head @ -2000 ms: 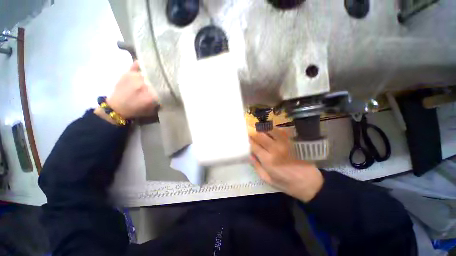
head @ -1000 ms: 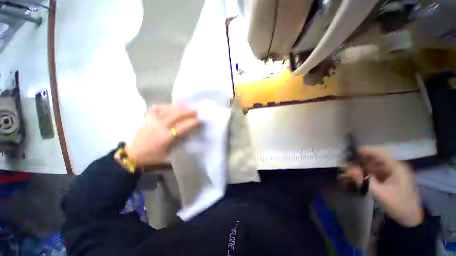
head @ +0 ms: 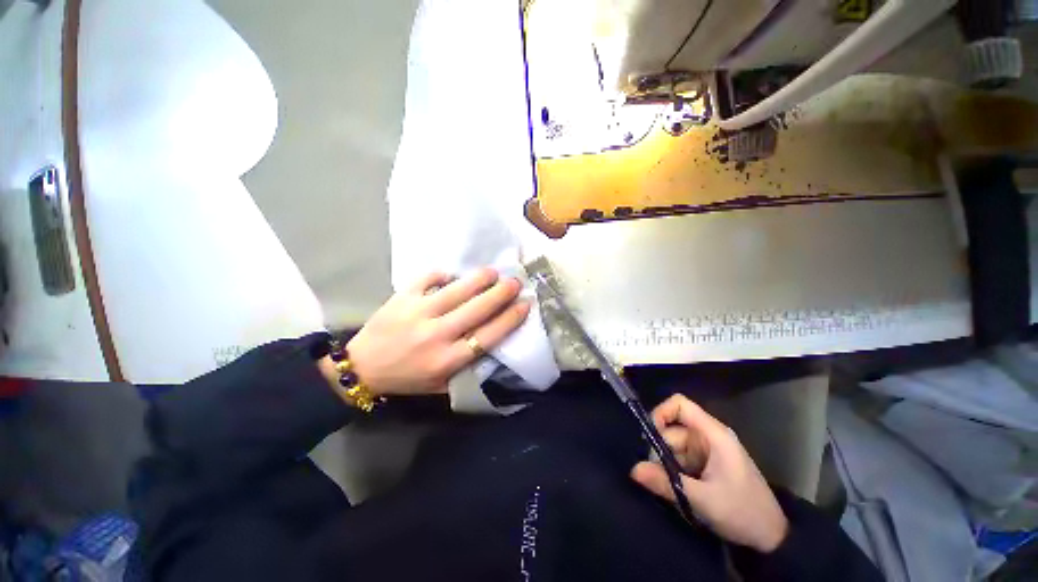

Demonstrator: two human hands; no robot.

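Note:
My left hand (head: 438, 339) lies flat on the white pocketing cloth (head: 455, 182) near the table's front edge, fingers pressing a fold of it. The grey-beige panel (head: 330, 125) lies under and left of the white cloth. My right hand (head: 717, 472) holds the black-handled fabric scissors (head: 609, 370). Their blades point up and left, with the tips at the cloth edge just right of my left fingers. A small grey-beige strip (head: 569, 339) lies under the blades. Whether the blades are apart is hard to tell.
The machine head (head: 706, 40) stands at the upper right over the yellow-brown machine bed (head: 649, 182). A printed ruler (head: 728, 330) runs along the table's front edge. Cut parts (head: 922, 455) are heaped at the lower right. Brown edging (head: 77, 193) runs down the left side.
The cloth has come out from the machine to the left of the bed. My right hand has picked up the scissors and brought them left to the cloth. My left hand has moved onto the white cloth.

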